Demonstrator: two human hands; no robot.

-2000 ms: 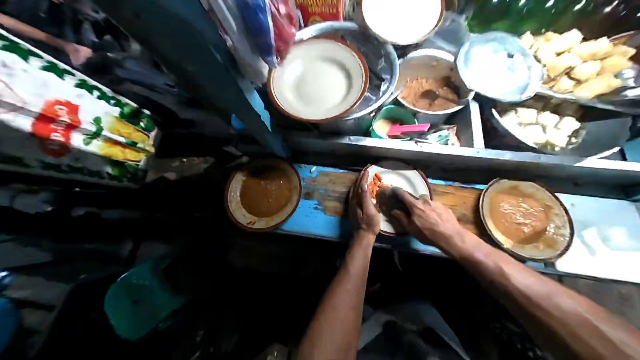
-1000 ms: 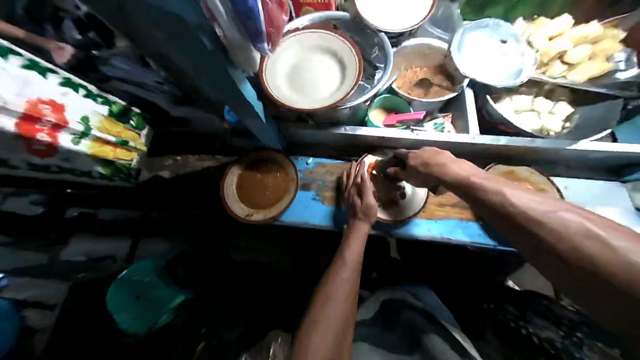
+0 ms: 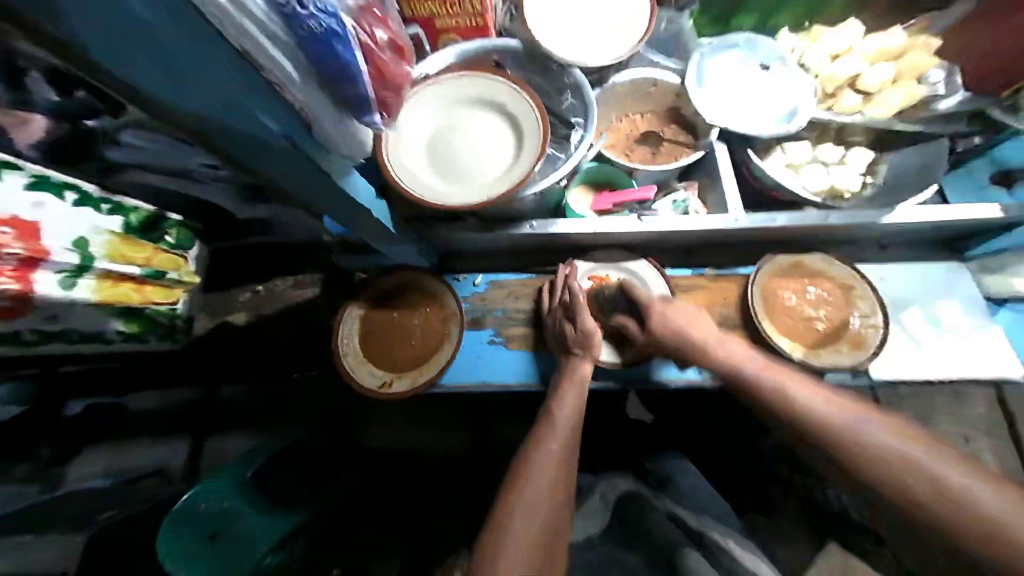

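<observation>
A white plate with a brown rim (image 3: 644, 276) lies on the narrow blue-painted wooden ledge, bearing crushed red bits and dark paste. My left hand (image 3: 570, 314) rests flat along its left edge, fingers pointing up and slightly apart. Over the middle of the plate my right hand (image 3: 660, 320) is closed around a dark pestle-like tool (image 3: 610, 302), blurred and mostly hidden by the fingers. To the left is a plate of brown sauce (image 3: 404, 336), and to the right a second plate of brown sauce (image 3: 812, 308).
Behind a metal-edged rail stand a stacked empty plate (image 3: 462, 138), a pot of brown paste with a spoon (image 3: 650, 136), a green cup with a pink handle (image 3: 594, 188), a pan of white cubes (image 3: 828, 166) and a heap of pale yellow pieces (image 3: 872, 68). White paper (image 3: 944, 320) lies at right.
My right hand has moved lower over the plate since a second ago. The forearm that partly covered the right sauce plate is now lower, and that plate shows fully.
</observation>
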